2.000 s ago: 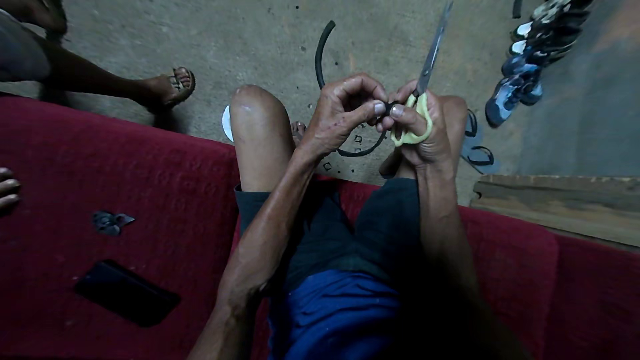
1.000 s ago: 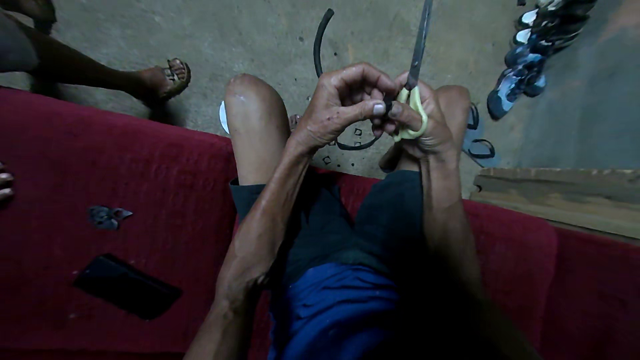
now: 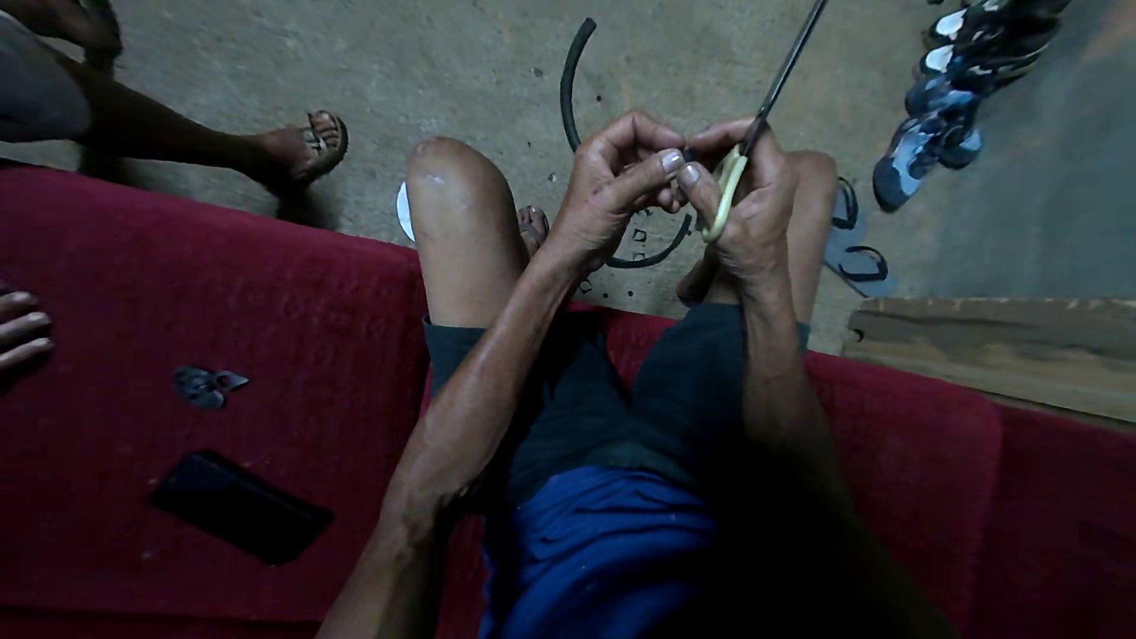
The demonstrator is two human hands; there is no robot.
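My left hand (image 3: 621, 182) and my right hand (image 3: 750, 191) meet above the gap between my knees. Between their thumbs and fingertips they pinch a small dark piece (image 3: 688, 154), mostly covered by the fingers. Scissors with pale yellow handles (image 3: 728, 195) hang on my right hand, their dark blades pointing up and away. Below the hands, a black curved rubber-like strip (image 3: 652, 259) shows near the floor; a black length (image 3: 572, 80) also curves out beyond my left hand. Whether the two are one strip cannot be seen.
A black phone-like object (image 3: 240, 506) and small dark metallic pieces (image 3: 206, 386) lie on the red couch (image 3: 355, 355) at left. Another person's sandalled foot (image 3: 311, 151) is at upper left. Flip-flops (image 3: 861, 253), a row of shoes (image 3: 914, 160) and a wooden edge (image 3: 994, 342) are at right.
The scissors have turned in my right hand, so the blades now look narrower and lean further right. Both hands keep their pinch on the small dark piece.
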